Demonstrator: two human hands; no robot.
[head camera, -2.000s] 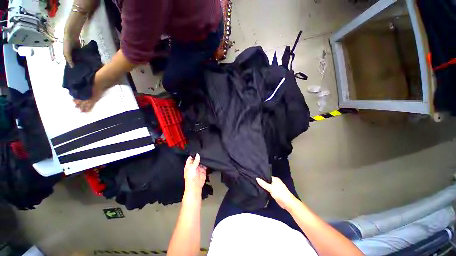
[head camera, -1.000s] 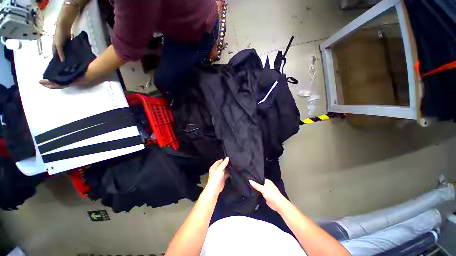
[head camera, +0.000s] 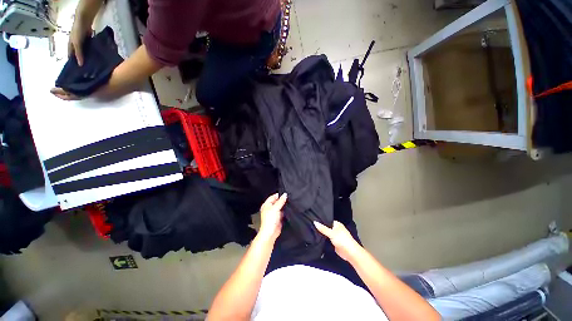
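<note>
A long, limp black garment piece stretches from my hands up over a large black garment pile. My left hand grips its left edge, thumb on top. My right hand grips its right edge, a little lower. The fingers of both hands are partly hidden under the cloth. The near end of the cloth hangs down at my waist. Its far end merges with the black pile, so I cannot tell where it ends.
A seated person handles black cloth on a white sewing table bearing black strips. A red basket stands beside it. A grey-framed structure stands right; wrapped fabric rolls lie lower right.
Over two seconds my left hand has moved right, closer to my right hand, narrowing the held cloth. In the last second my hands barely moved. The other person has shifted the cloth on the table.
</note>
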